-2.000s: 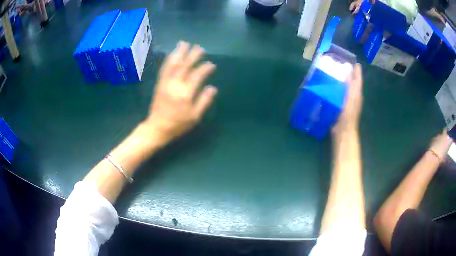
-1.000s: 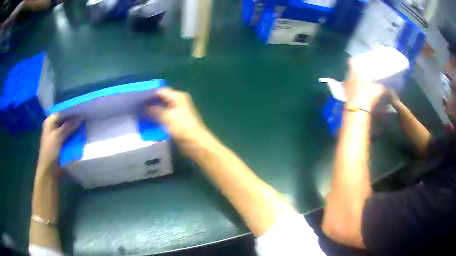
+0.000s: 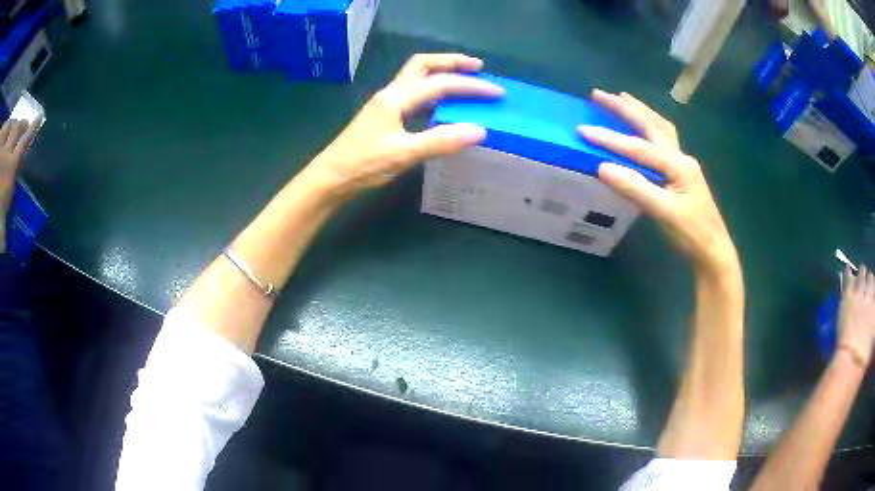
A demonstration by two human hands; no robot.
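Observation:
A retail carton stands on the dark-green table in front of me. Its blue top is closed, and its white long side with small dark print faces me. My left hand is on the carton's left end, fingers over the top and thumb on the near top edge. My right hand is on the right end in the same way. The far side of the carton is hidden.
Two closed cartons stand side by side at the far left. A pale upright divider and more cartons are at the far right. Other workers' hands show at the left edge and right edge. The curved table edge is near me.
The carton's lid, raised one second ago, is now down. Both hands are now at the two ends of the carton's top. The view has shifted, so the carton appears further right.

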